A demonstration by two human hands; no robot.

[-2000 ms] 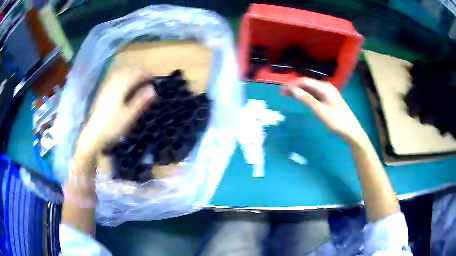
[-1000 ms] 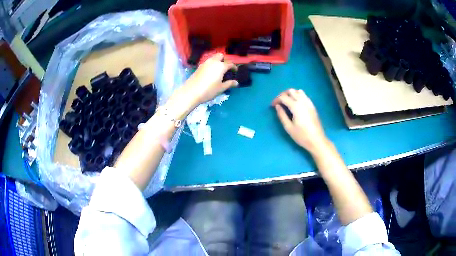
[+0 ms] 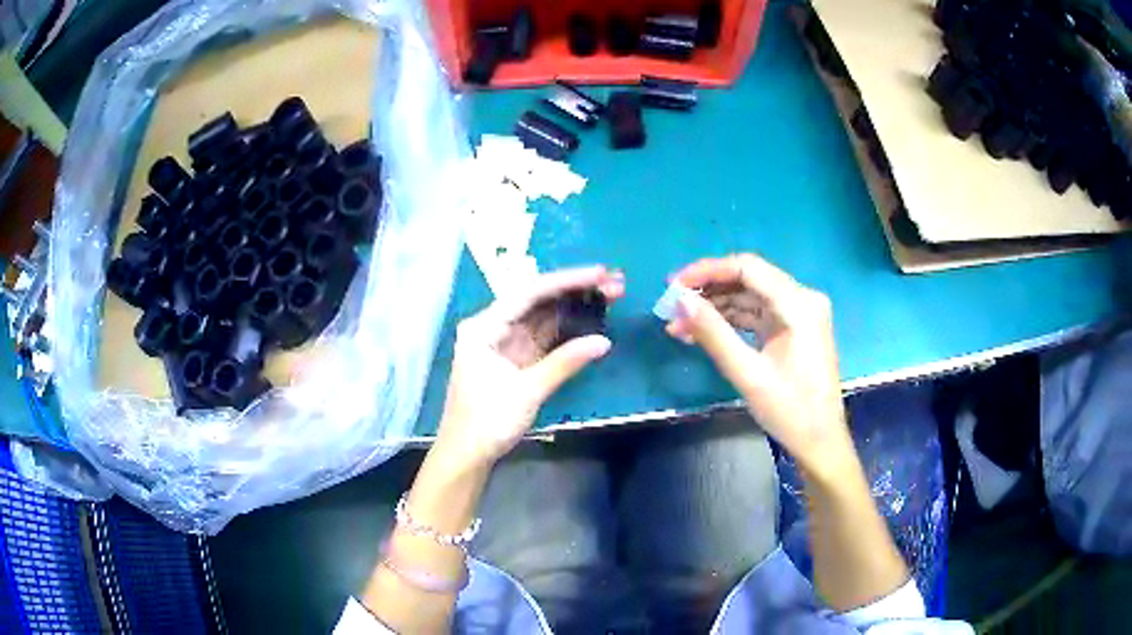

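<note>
My left hand [image 3: 503,360] holds a black plastic housing [image 3: 580,315] between thumb and fingers, near the bench's front edge. My right hand [image 3: 776,347] pinches a small pale insert [image 3: 672,301] between thumb and fingertips, just right of the housing. The two pieces are apart. A loose pile of white inserts [image 3: 507,205] lies on the bench behind my left hand. Several black housings [image 3: 626,120] lie on the bench in front of the red bin.
A film-lined carton [image 3: 416,186] with heaped black housings stands at left. A red bin [image 3: 596,72] with housings is at the back. Cardboard sheets [image 3: 919,186] carrying black housings lie at right. A blue crate [image 3: 47,546] is lower left. Grey clothing of a person shows at the right edge.
My left hand has moved from the housings by the red bin towards me and now holds one. My right hand has taken hold of an insert. The view has shifted.
</note>
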